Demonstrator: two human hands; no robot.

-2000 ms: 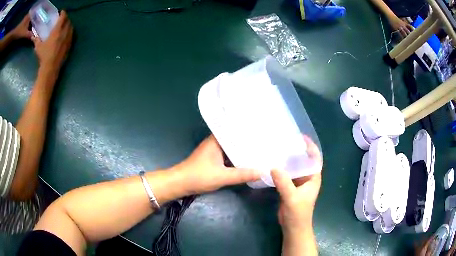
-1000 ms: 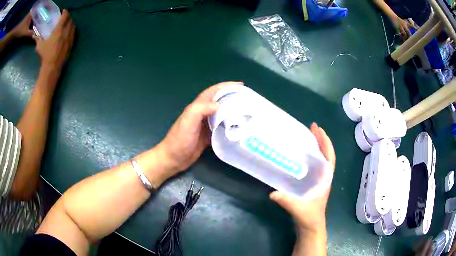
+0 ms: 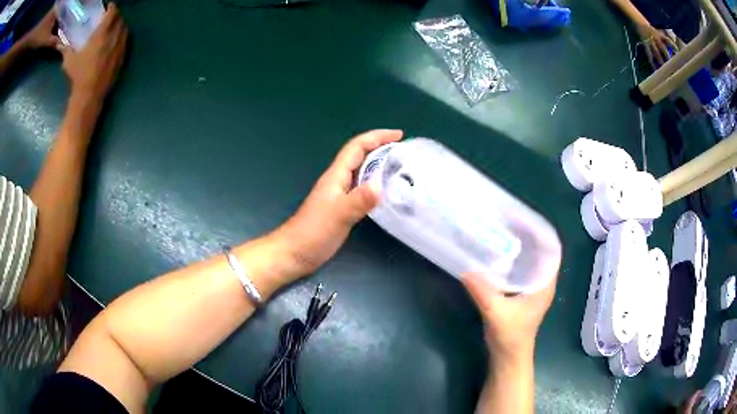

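Note:
A translucent container (image 3: 461,214), a frosted rounded oblong, is held above the green bench in the middle of the view. It is slightly blurred, and a faint pale teal strip shows in it. My left hand (image 3: 335,198) grips its upper left end, with the thumb on the near side. My right hand (image 3: 513,311) holds its lower right end, with the thumb at the near edge; its other fingers are hidden.
A coiled black cable (image 3: 291,348) with two metal-tipped plugs lies near my left forearm. White oval units (image 3: 622,275) and a black cover (image 3: 679,311) are at right. A clear bag (image 3: 465,61) and blue basket (image 3: 533,12) lie beyond. Another person's hands (image 3: 93,57) hold a container at upper left.
The container was first tilted with its deep side showing, then turned to show the teal strip. It has since moved slightly right with both hands, and my left hand has shifted to its upper left end.

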